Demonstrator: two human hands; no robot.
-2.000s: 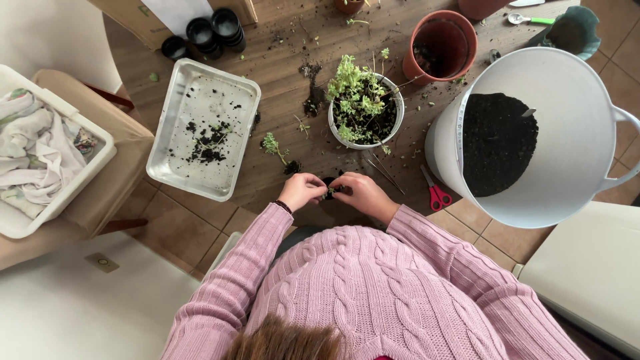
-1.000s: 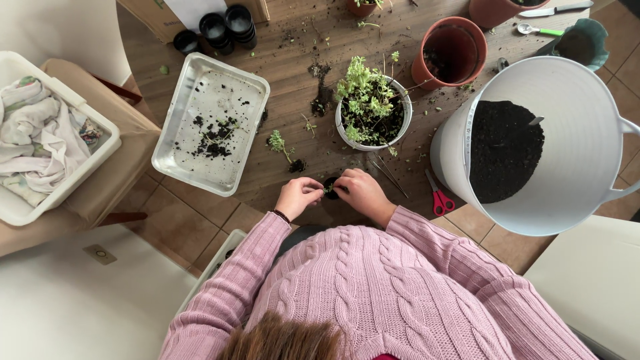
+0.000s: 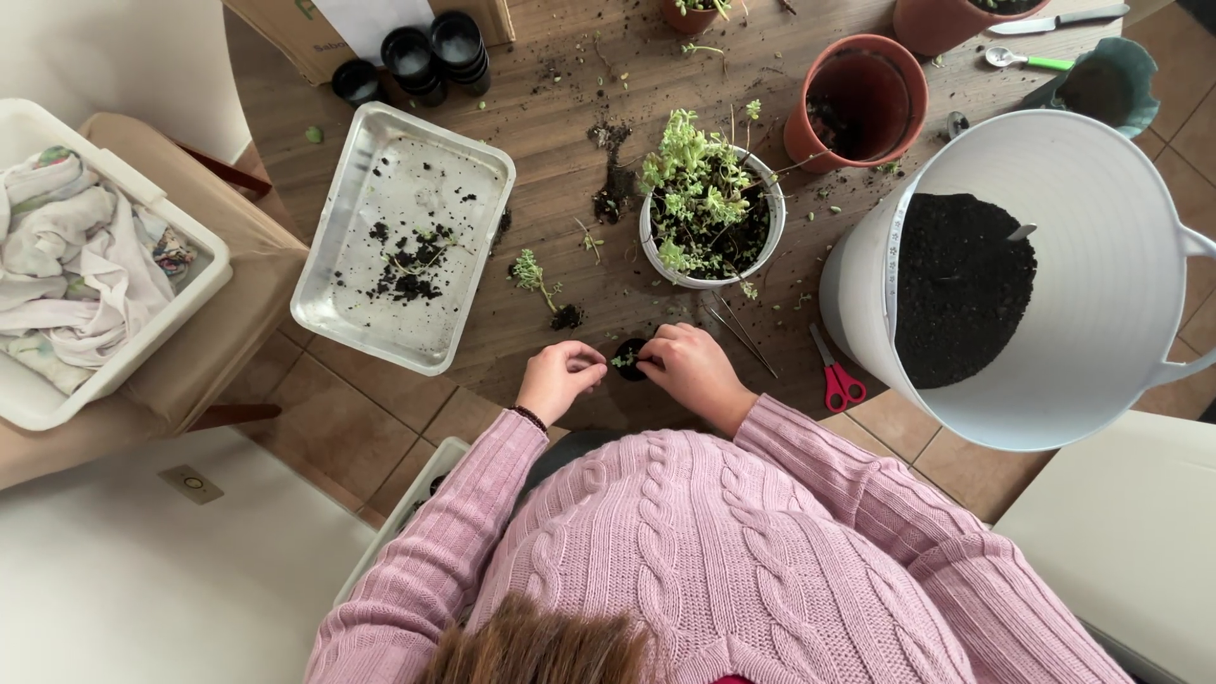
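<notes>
A small black pot point(image 3: 630, 359) with a little green seedling stands at the table's near edge. My right hand point(image 3: 693, 370) touches its right side, fingertips at the rim; how firmly they grip is hidden. Just left of the pot, my left hand point(image 3: 562, 380) has its thumb and fingers close together, and whether anything is between them is unclear. Beyond the hands lies a loose succulent cutting point(image 3: 538, 281) with a clump of soil on its roots. A white pot of leafy succulents point(image 3: 775, 220) stands behind, with metal tweezers point(image 3: 744, 334) before it.
At left lies a metal tray point(image 3: 332, 249) with scattered soil; black pots point(image 3: 408, 55) stand behind it. A large white tub point(image 3: 1111, 285) of dark soil is at right, beside red-handled scissors point(image 3: 842, 387). A terracotta pot point(image 3: 907, 90), a spoon point(image 3: 1031, 61) and a knife point(image 3: 1064, 19) are farther back.
My left hand has drawn slightly away from the small black pot, which shows more plainly between the hands. My right hand stays beside it.
</notes>
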